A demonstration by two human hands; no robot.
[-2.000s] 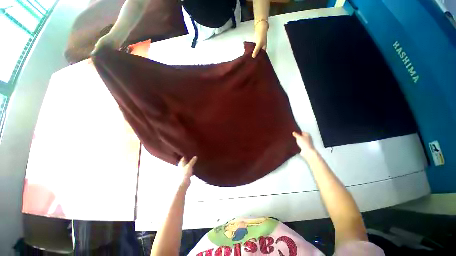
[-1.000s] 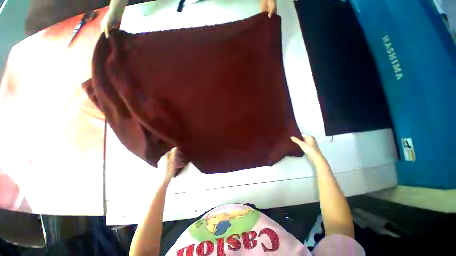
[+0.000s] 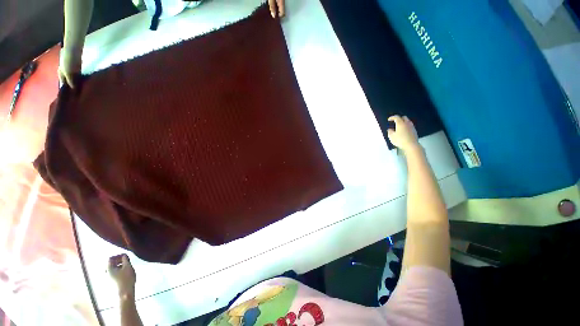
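A dark red fabric panel (image 3: 210,127) lies on the white feed belt (image 3: 318,89), flat at its right part, folded and bunched at its left end. A black interlining sheet (image 3: 381,57) lies to its right, beside the blue press. My right hand (image 3: 405,135) is at the sheet's near corner, fingers apart and slightly bent, holding nothing that shows. My left hand (image 3: 123,270) is curled and empty over the belt, just nearer to me than the panel's bunched left edge.
The blue fusing press (image 3: 470,70) stands at the right, with a round button on its cream frame. Opposite, another person's hands (image 3: 71,67) are at the panel's far corners. Scissors (image 3: 22,86) lie on the orange-pink sheet (image 3: 22,165) at the left.
Both my hands have let go of the red panel; my right hand has moved to the black sheet's corner. The panel now lies lower on the belt. The camera view has turned and shifted.
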